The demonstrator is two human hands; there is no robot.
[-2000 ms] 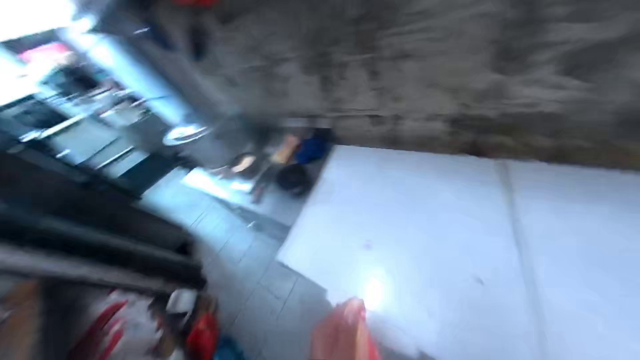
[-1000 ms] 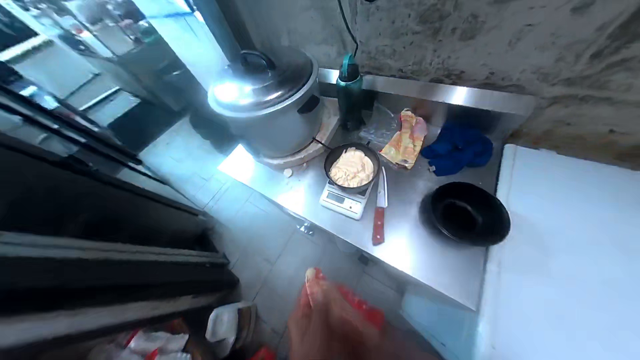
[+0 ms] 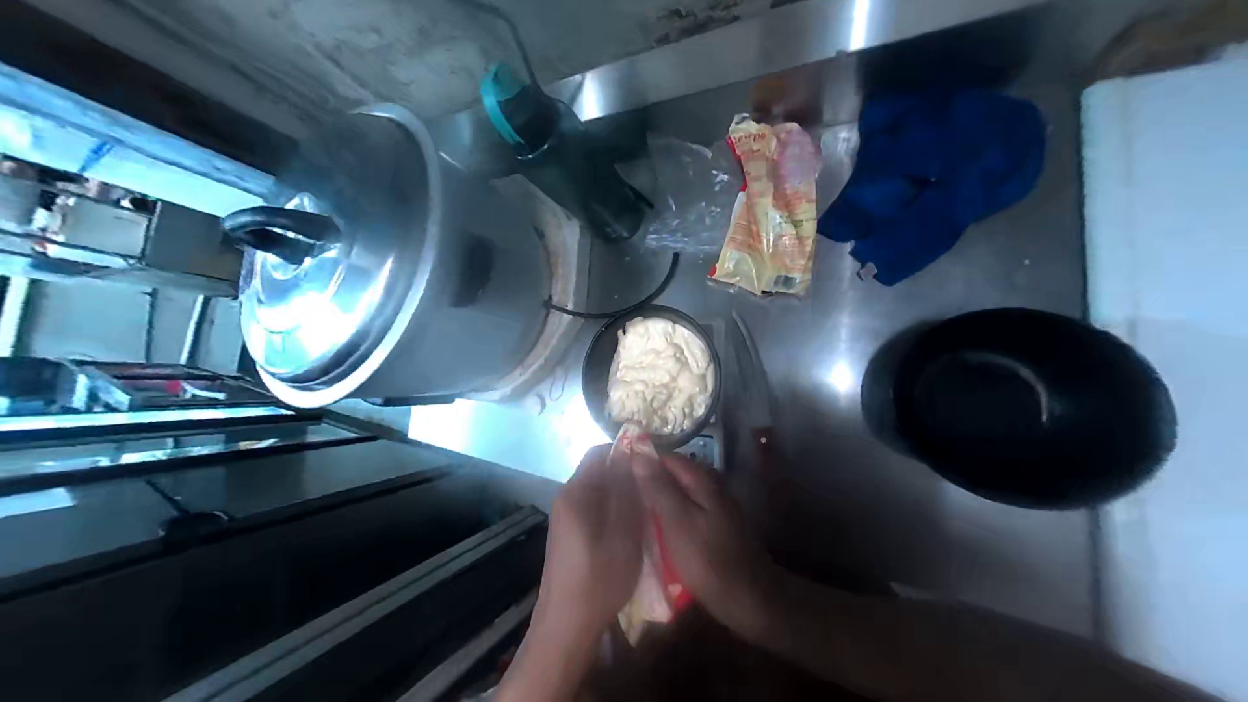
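My left hand and my right hand are both closed around a red and cream plastic packet, its narrow top end at the near rim of a black bowl. Thick, cream-coloured paste lies in the bowl, which rests on a white kitchen scale. To the right of the scale lies a knife with a reddish handle. Beyond the bowl a crumpled, printed plastic packet lies on the steel counter. Part of the held packet is hidden by my fingers.
A large lidded metal pot stands on the left, beside a dark green bottle. A blue cloth lies at the back right, with a black basin nearer. A white surface borders the steel counter.
The view has swung round to the steel counter and closer to it. My hands, seen away from the bowl one second ago, are now at its near rim with the packet.
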